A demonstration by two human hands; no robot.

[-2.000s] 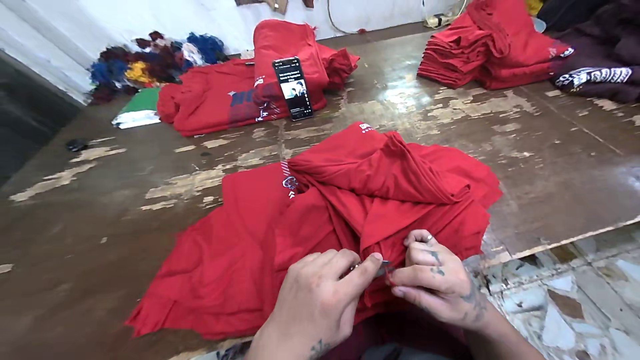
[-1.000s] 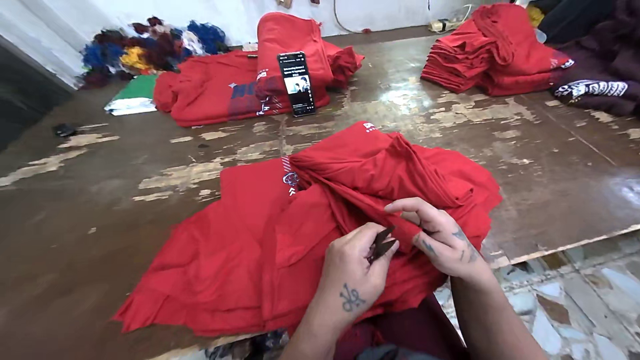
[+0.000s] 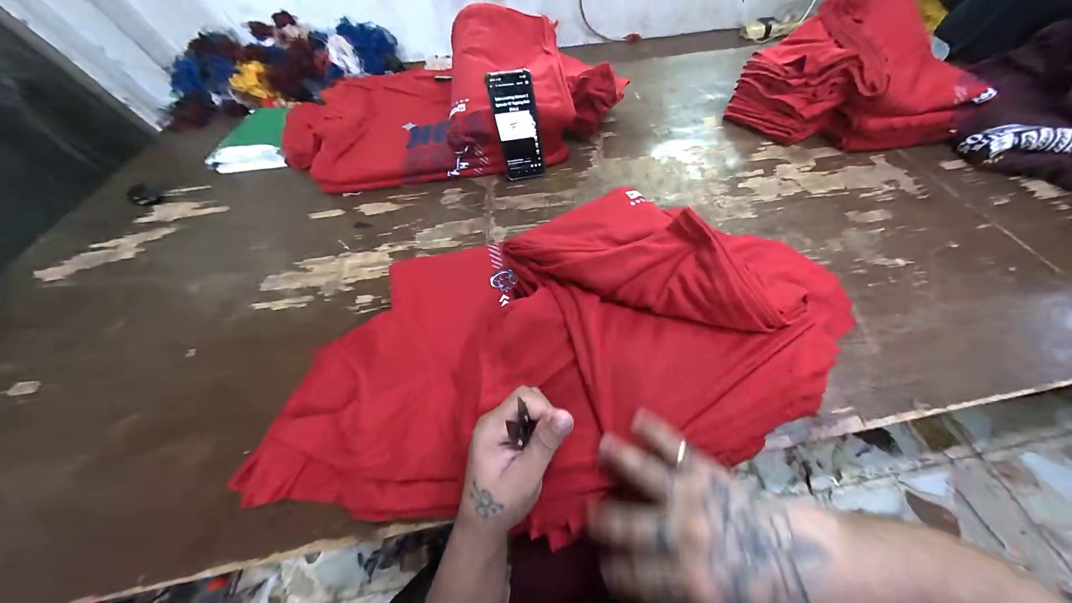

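A pile of red printed garments (image 3: 695, 335) spreads over the near edge of a worn wooden table (image 3: 126, 360). My left hand (image 3: 511, 461) is closed on a small dark metal tool (image 3: 521, 425), perhaps thread snips, whose pointed end shows above the fist; the hand is over the front of the pile. To its right, my right hand (image 3: 687, 511) is blurred, fingers apart, above the pile's near edge, with nothing seen in it. A ring sits on one finger. The palm side of the right hand is hidden.
Behind lie folded red garments (image 3: 368, 126) with a phone (image 3: 514, 126) leaning on them, a green and white cloth (image 3: 251, 138) and colored yarn scraps (image 3: 276, 67). More red garments (image 3: 804, 84) and dark printed cloth (image 3: 1013, 138) lie at the back right. A small black object (image 3: 144, 195) is at left.
My right hand has moved off the cloth near the left hand, down toward the near edge, and its fingers have spread. The left hand keeps the dark tool and has turned more upright.
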